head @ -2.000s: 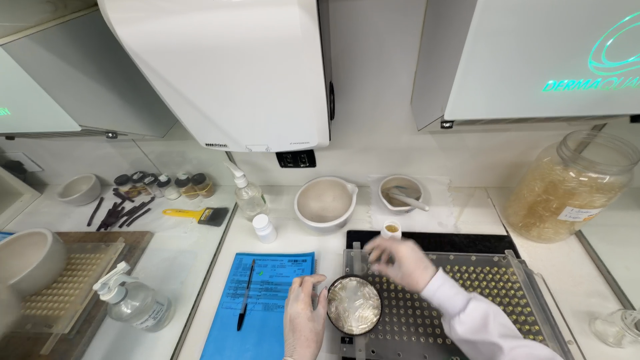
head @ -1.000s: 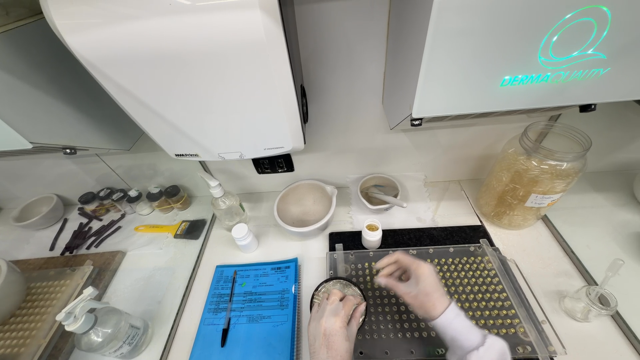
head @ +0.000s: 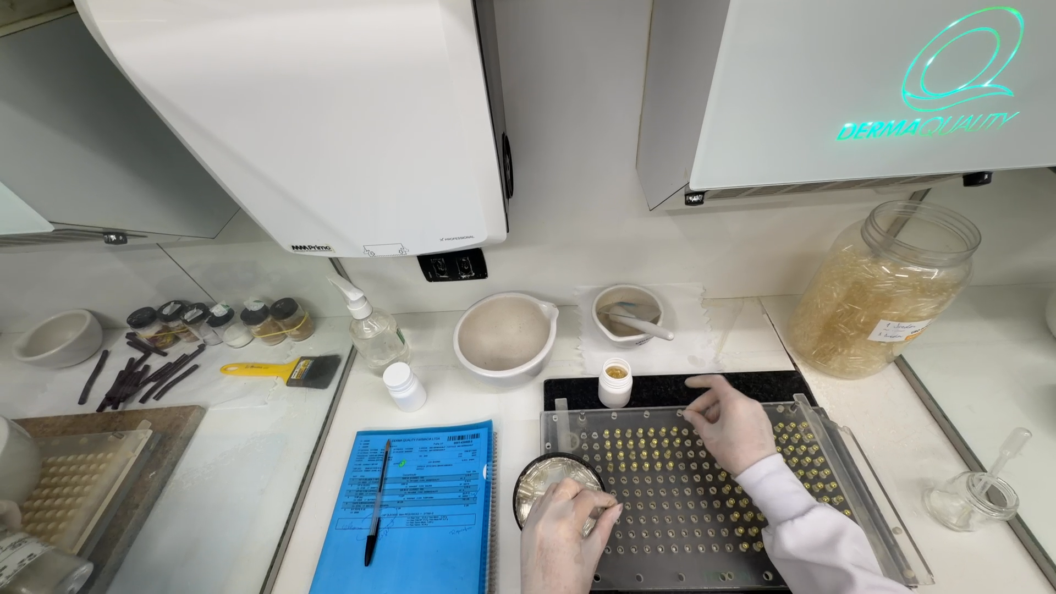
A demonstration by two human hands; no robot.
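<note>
My gloved left hand [head: 569,528] is over a round black-rimmed dish [head: 536,483] of clear capsule pieces, fingertips pinched together; whether a piece is between them is too small to tell. My gloved right hand [head: 730,421] hangs over the upper middle of a capsule-filling plate [head: 643,569], thumb and fingers close together, their content unclear. Many holes of the plate hold yellow-filled capsules [head: 648,450], mainly in the upper rows and on the right. Behind the plate, on a black board [head: 751,386], stands an open white bottle [head: 615,384] with yellowish contents.
Left of the plate lie a blue folder [head: 421,561] and a pen [head: 377,503]. Behind stand a capped white bottle [head: 404,388], a spray bottle [head: 375,334], a mortar [head: 505,338] and a smaller mortar [head: 627,318]. To the right are a large capsule jar [head: 883,289] and a glass jar [head: 973,499].
My left hand was beside the dish two seconds ago, then inside it; now its pinched fingers are at the dish's right side. My right hand has moved right over the plate since one second ago.
</note>
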